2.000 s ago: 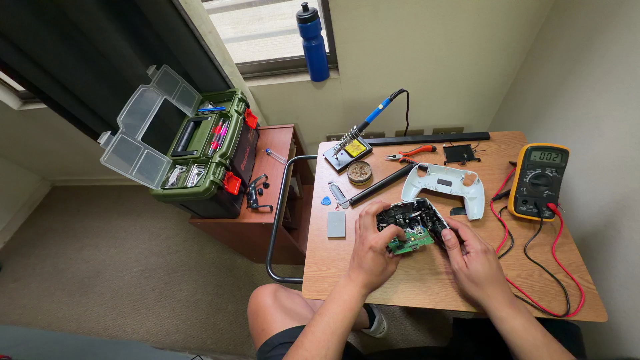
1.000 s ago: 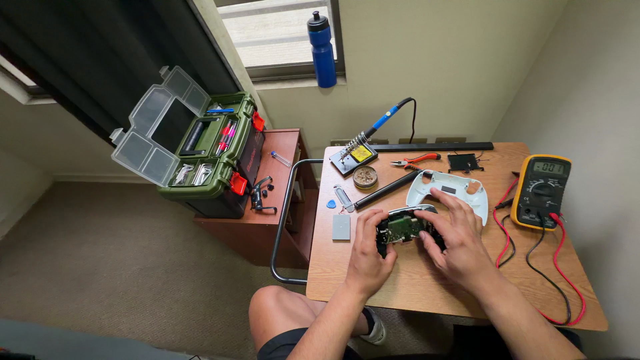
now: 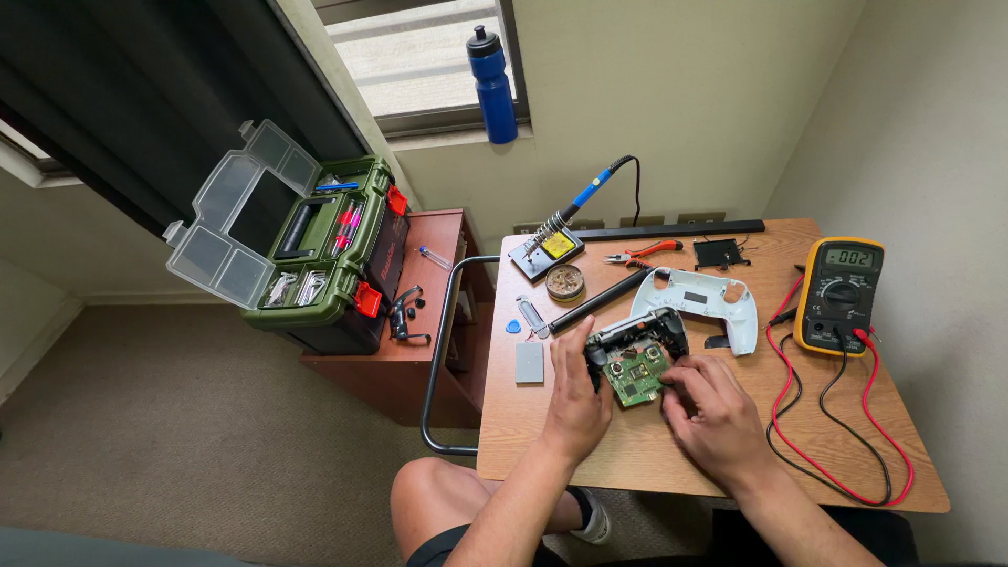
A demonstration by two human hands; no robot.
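Note:
Near the front of the wooden desk, my left hand [image 3: 577, 398] grips the left side of an opened game controller's black inner frame [image 3: 642, 329]. A green circuit board [image 3: 636, 376] lies tilted out of the frame, its chip side facing me. My right hand [image 3: 713, 413] pinches the board's right edge between thumb and fingers. Just behind the frame lies the white controller shell [image 3: 697, 298], hollow side up. A grey battery pack [image 3: 529, 363] rests left of my left hand, beside a blue pick [image 3: 513, 326] and a clear-and-grey small part [image 3: 533, 316].
A soldering iron [image 3: 591, 189] leans in its stand [image 3: 545, 256] near a tin of tip cleaner [image 3: 565, 282], a black rod [image 3: 600, 302] and red-handled pliers [image 3: 647, 253]. A yellow multimeter [image 3: 839, 295] with trailing leads lies right. An open toolbox [image 3: 331, 260] stands on the side cabinet [image 3: 429, 272].
The board and frame have turned in my hands, and the board now hangs out toward me. My right hand has moved from over the white shell down to the board's right edge.

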